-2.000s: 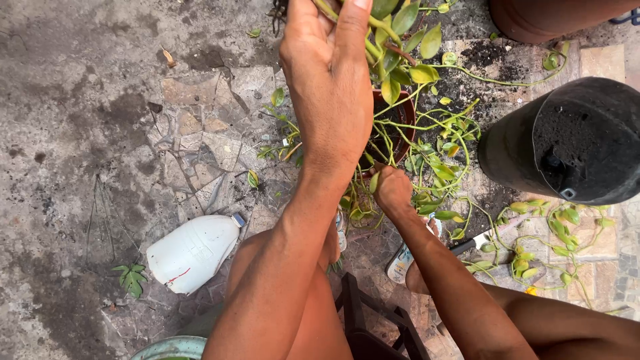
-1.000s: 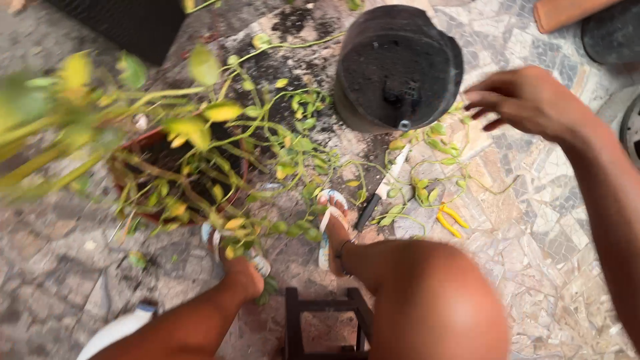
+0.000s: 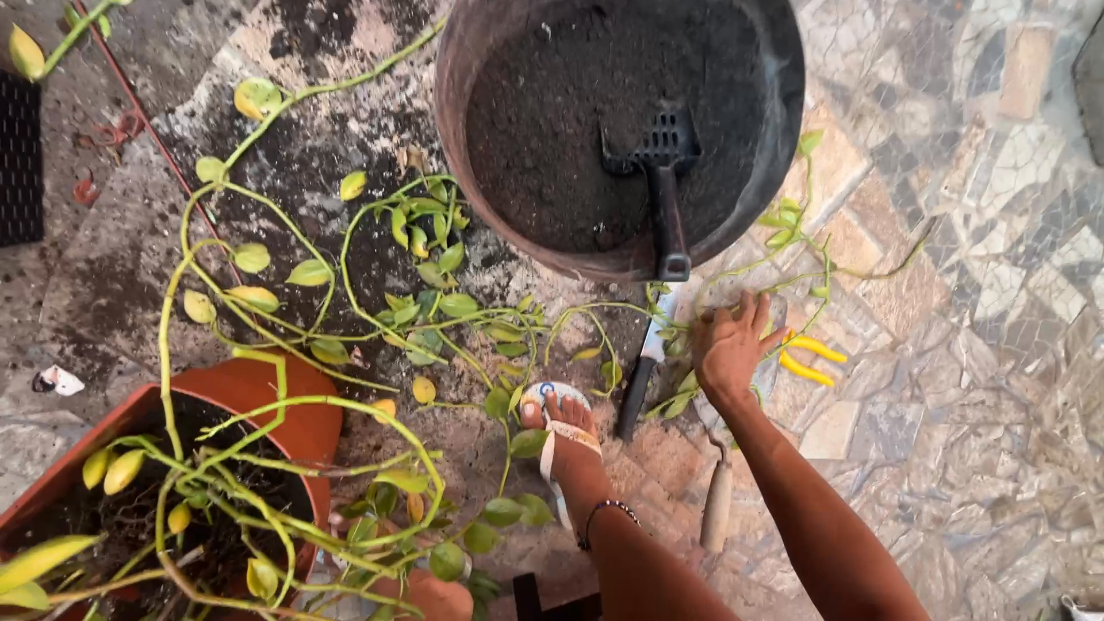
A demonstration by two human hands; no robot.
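Observation:
My right hand point(image 3: 731, 349) reaches down to the paved floor, its fingers over leafy vine stems; whether it grips anything is hidden. Beside it lie yellow-handled pliers or cutters point(image 3: 811, 360), a knife with a black handle point(image 3: 636, 392) and a trowel with a wooden handle point(image 3: 716, 509), its blade partly under the hand. Above stands a black bucket point(image 3: 552, 250) of dark soil with a black slotted scoop point(image 3: 664, 181) in it. A vine plant point(image 3: 172, 371) with yellow-green leaves grows from a terracotta-coloured pot point(image 3: 297, 388) at lower left. My left hand is out of view.
My sandalled foot point(image 3: 569, 431) stands between the pot and the knife. Long vine stems trail across the soil-strewn paving point(image 3: 103, 285). A black woven-pattern container point(image 3: 19, 164) is at the left edge. Part of a dark stool point(image 3: 552, 604) shows at the bottom.
The view has shifted to the right. My right hand, near the plant pot two seconds ago and in the air beside the bucket one second ago, is now down at the vines near the yellow handles.

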